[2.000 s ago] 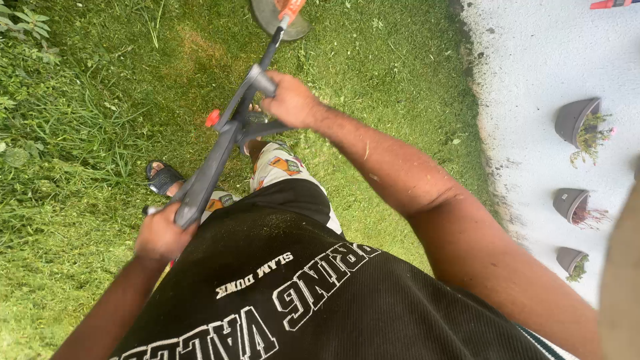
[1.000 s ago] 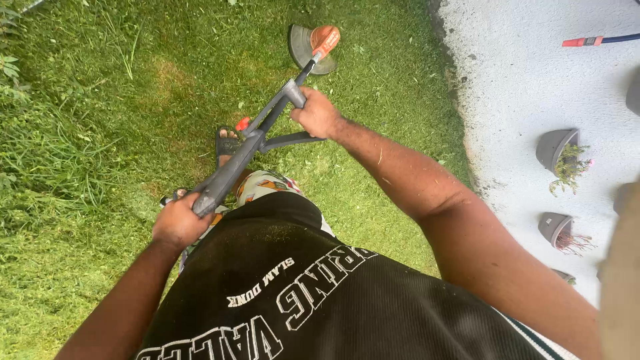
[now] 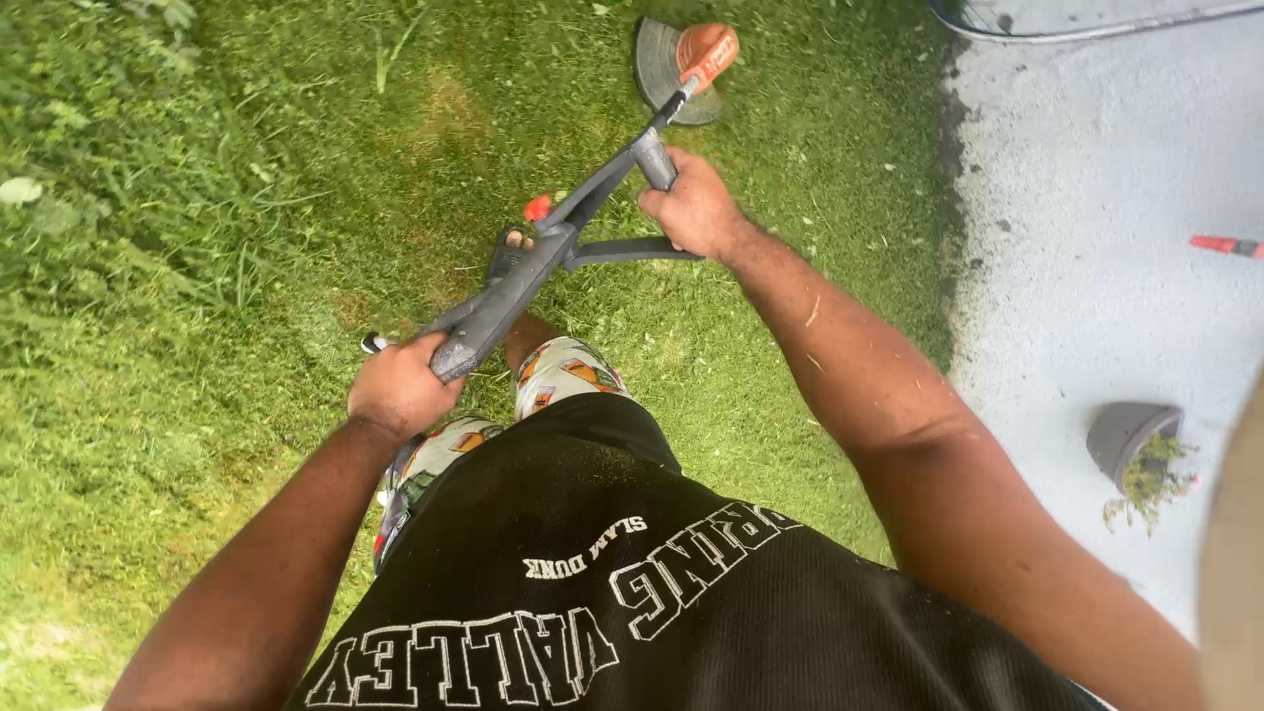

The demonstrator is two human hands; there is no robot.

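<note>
A grey string trimmer runs diagonally across the view, its grey body (image 3: 509,296) in front of my legs. My left hand (image 3: 403,387) is closed around the rear handle at the lower left. Farther up the shaft, my right hand (image 3: 694,205) grips the grey front handle (image 3: 654,161), with a curved grey bar just below that hand. An orange trimmer head (image 3: 707,54) with a dark round guard (image 3: 657,69) is at the far end, over the grass. A red knob (image 3: 537,207) sticks out beside the shaft. The cutting line cannot be made out.
Short grass (image 3: 780,415) surrounds my feet, with taller weeds (image 3: 227,188) at the left. On the right, a pale paved surface (image 3: 1066,267) borders the lawn. It bears a grey flowerpot (image 3: 1131,434) with a plant, a red-tipped object (image 3: 1224,244) and a curved thin dark rim or tube (image 3: 1086,32).
The trimmer head has moved to the right across the grass, and both hands have kept their grip. A sandalled foot has changed place. The view has shifted over the paved side.
</note>
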